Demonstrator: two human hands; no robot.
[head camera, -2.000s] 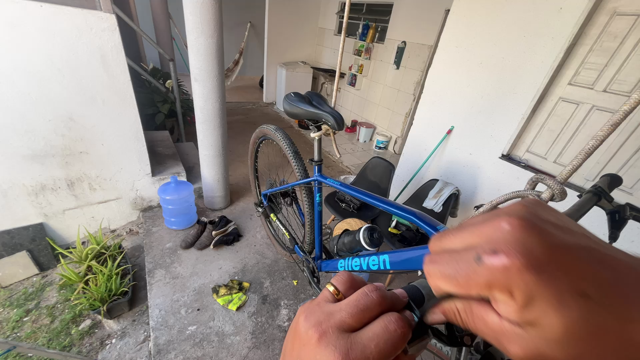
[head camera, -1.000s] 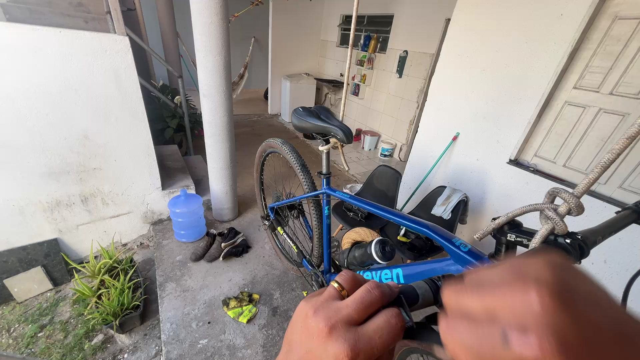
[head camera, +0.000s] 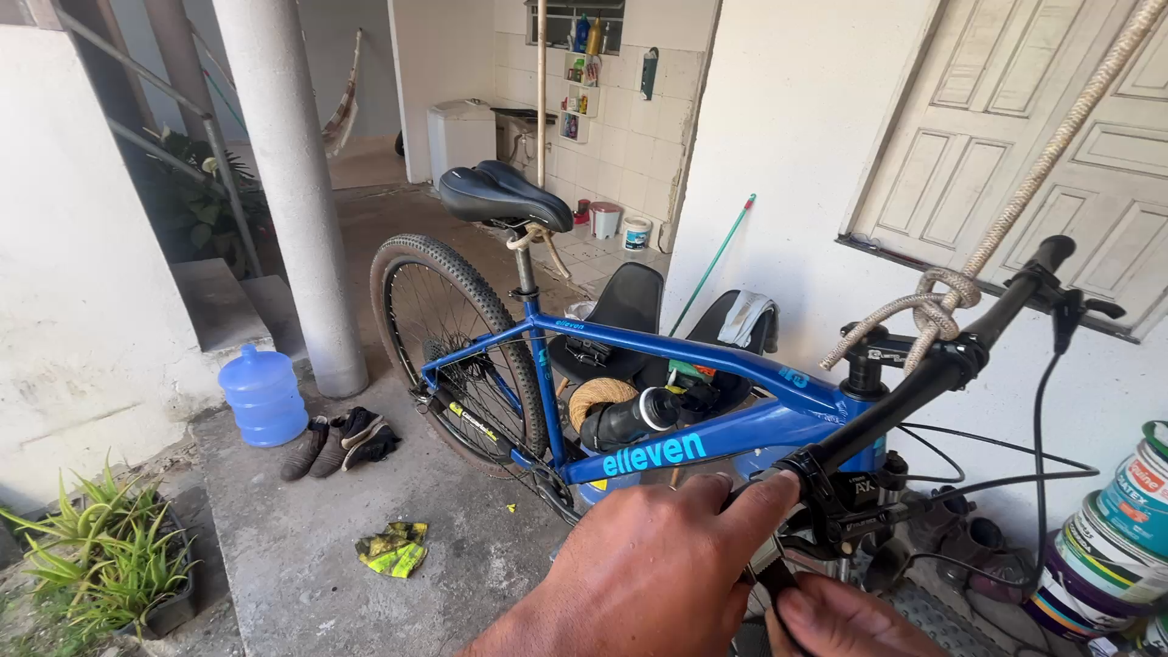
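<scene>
A blue mountain bike frame (head camera: 730, 351) hangs at its front by a knotted rope (head camera: 931, 297) looped round the stem and handlebar (head camera: 912, 365). My left hand (head camera: 662, 547) lies over the near end of the handlebar, its fingers curled round the grip area, which it mostly hides. Lower right, my right hand (head camera: 844, 620) pinches a dark, flat piece (head camera: 774, 575) between thumb and finger, just below the left hand. What that piece is, I cannot tell. The black saddle (head camera: 505, 193) and rear wheel (head camera: 456, 356) are farther back.
Behind the bike stand black chairs (head camera: 630, 310) and a black bottle (head camera: 632, 418). Stacked paint buckets (head camera: 1109, 547) are at right. Left are a blue water jug (head camera: 262, 397), shoes (head camera: 339, 443), a yellow-and-black cloth (head camera: 392, 549), a potted plant (head camera: 109, 557) and a column (head camera: 292, 182).
The hand nearer the right edge, blurred over the handlebar before, is now low and holds a dark piece. The other hand has moved onto the bar's near end. The view has shifted, showing more handlebar.
</scene>
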